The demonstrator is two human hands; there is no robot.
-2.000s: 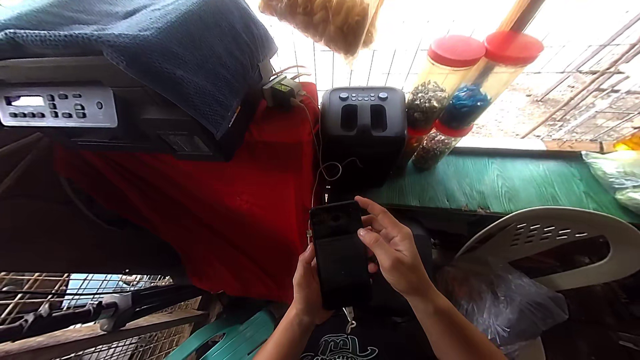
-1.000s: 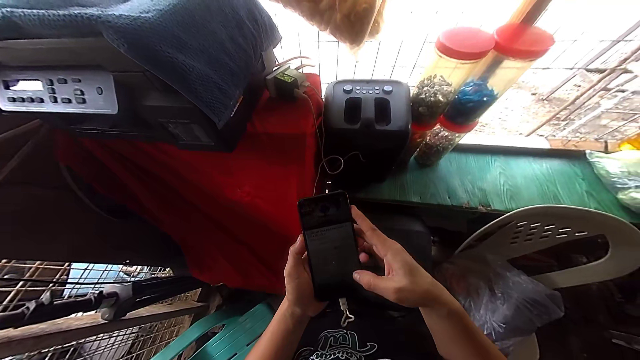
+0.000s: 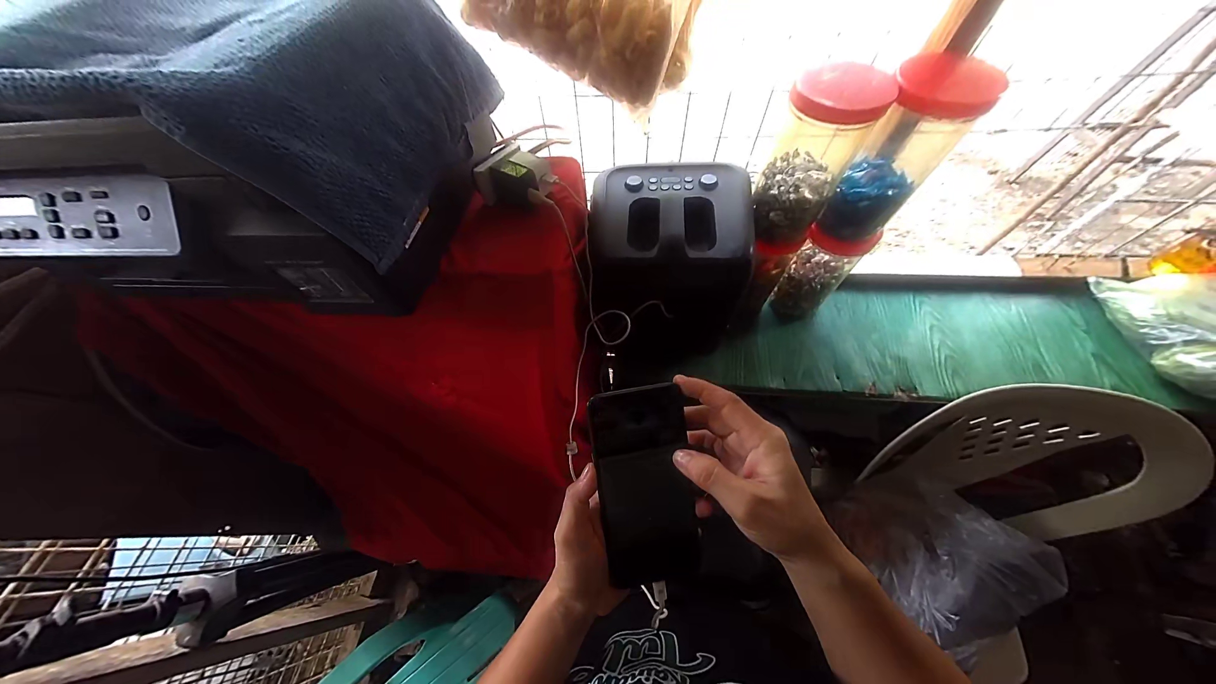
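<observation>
A black smartphone (image 3: 648,494), its screen dark, lies upright in my left hand (image 3: 581,551), which wraps its lower left side. My right hand (image 3: 750,470) is at the phone's right side, thumb over the screen's edge and index fingertip at the top right corner; its other fingers are partly hidden behind the phone. A white cable plug (image 3: 659,594) shows at the phone's bottom end. A thin white cable (image 3: 576,408) runs down past the phone's left side from a power adapter (image 3: 513,176) on the red cloth (image 3: 446,408).
A black speaker (image 3: 673,228) stands beyond the phone. Red-lidded plastic jars (image 3: 798,176) are stacked on the green wooden counter (image 3: 959,337). A printer (image 3: 85,214) under a blue towel (image 3: 313,104) is at left. A white plastic chair (image 3: 1073,408) and a clear plastic bag (image 3: 950,560) are at right.
The phone's screen has gone from showing a faint page to dark. My right thumb has moved up along the phone's edge, and the index finger now reaches its top right corner.
</observation>
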